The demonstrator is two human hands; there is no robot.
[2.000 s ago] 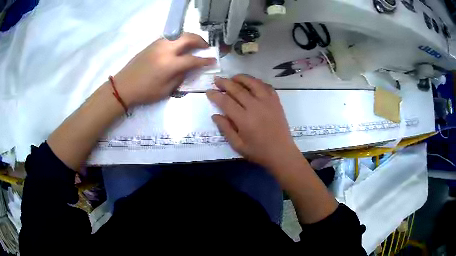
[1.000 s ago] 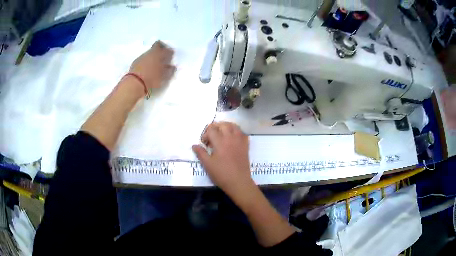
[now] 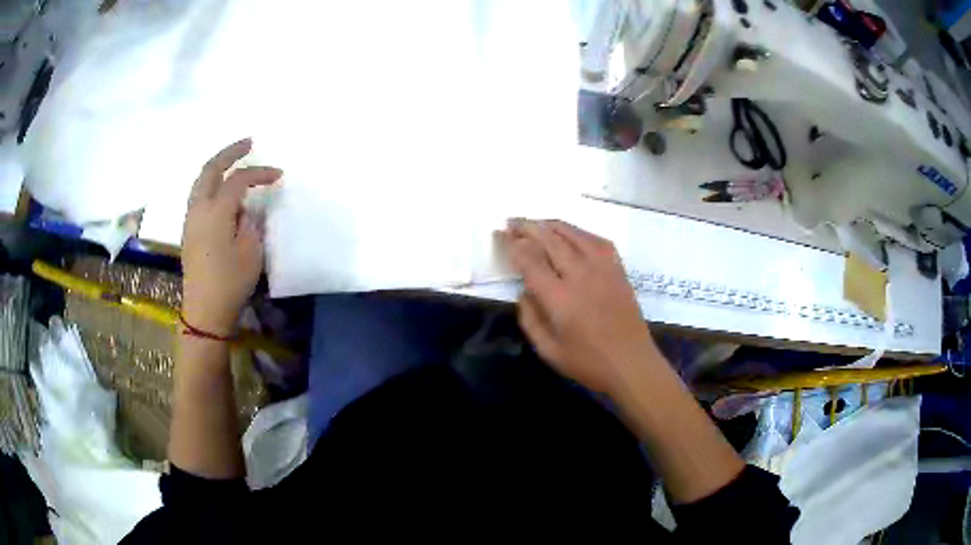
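Note:
A large white fabric panel (image 3: pixel 373 138) lies over the table left of the machine, its lower edge at or over the table's front edge. My left hand (image 3: pixel 226 229) is at the panel's left edge, fingers curved and apart; whether it grips the cloth cannot be told. My right hand (image 3: pixel 570 287) is at the panel's lower right, fingertips together on the cloth near the front edge; the thumb is hidden. The sewing machine (image 3: pixel 767 64) stands to the right, its needle area partly hidden by the cloth.
Black scissors (image 3: pixel 757 135) and pink snips (image 3: pixel 742 190) lie on the machine bed. A tan ticket (image 3: pixel 865 285) lies at the table's right. A yellow cart bar (image 3: pixel 841 377) with white pieces is lower right. A cardboard box (image 3: pixel 122 357) is lower left behind another yellow bar (image 3: pixel 101 285).
The view has turned left. The panel has come towards me and now covers the left part of the scale. My left hand has moved down and left; my right hand has moved onto the panel's lower right.

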